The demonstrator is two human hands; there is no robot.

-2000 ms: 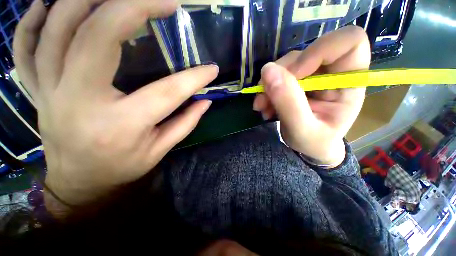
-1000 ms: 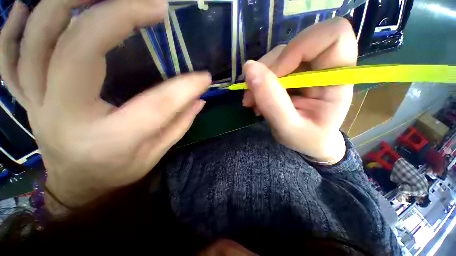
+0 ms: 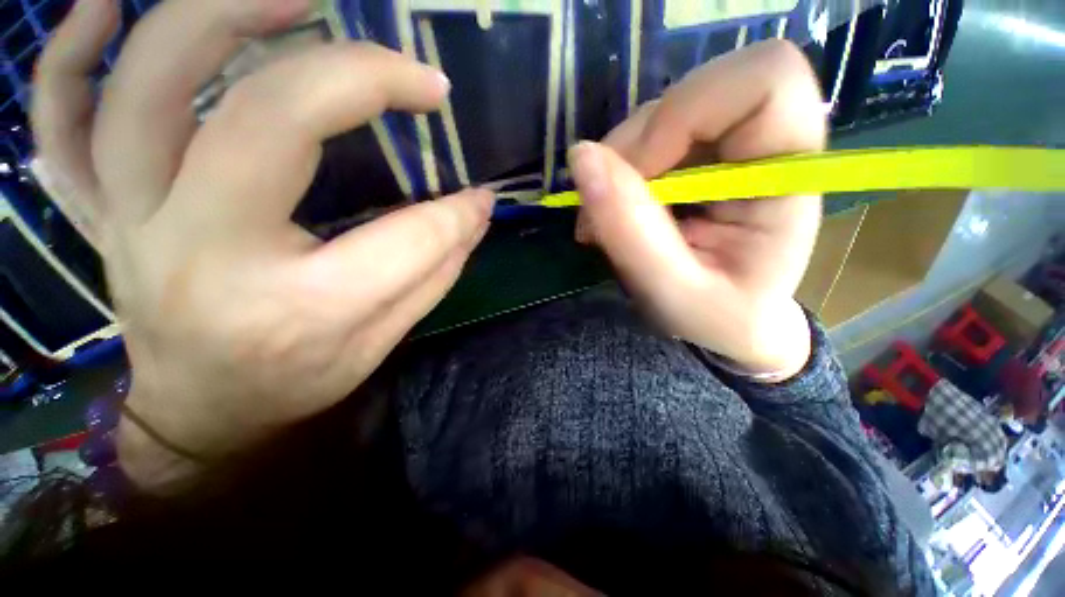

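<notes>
My right hand [image 3: 712, 210] holds the bright yellow tweezers [image 3: 853, 174], their tip at the narrow blue edge of a front housing [image 3: 496, 88]. The housing has a dark window with a cream outline. My left hand [image 3: 269, 245] is spread over the housings. Its thumb and a finger lie close together at the blue edge, just left of the tweezer tip. Whether they pinch the edge or a tiny part is too small to tell. The palm hides the housings beneath it.
More housings lie in the black tray [image 3: 923, 93], up to its right end. A cardboard box [image 3: 1014, 306], red stools [image 3: 969, 335] and a person in a checked shirt [image 3: 963, 426] are at the lower right. A brown panel [image 3: 864, 262] lies beyond my right wrist.
My right hand and the tweezers have shifted slightly left since the first frame. My left hand moved left, then back right; its thumb and finger have come together at the blue edge.
</notes>
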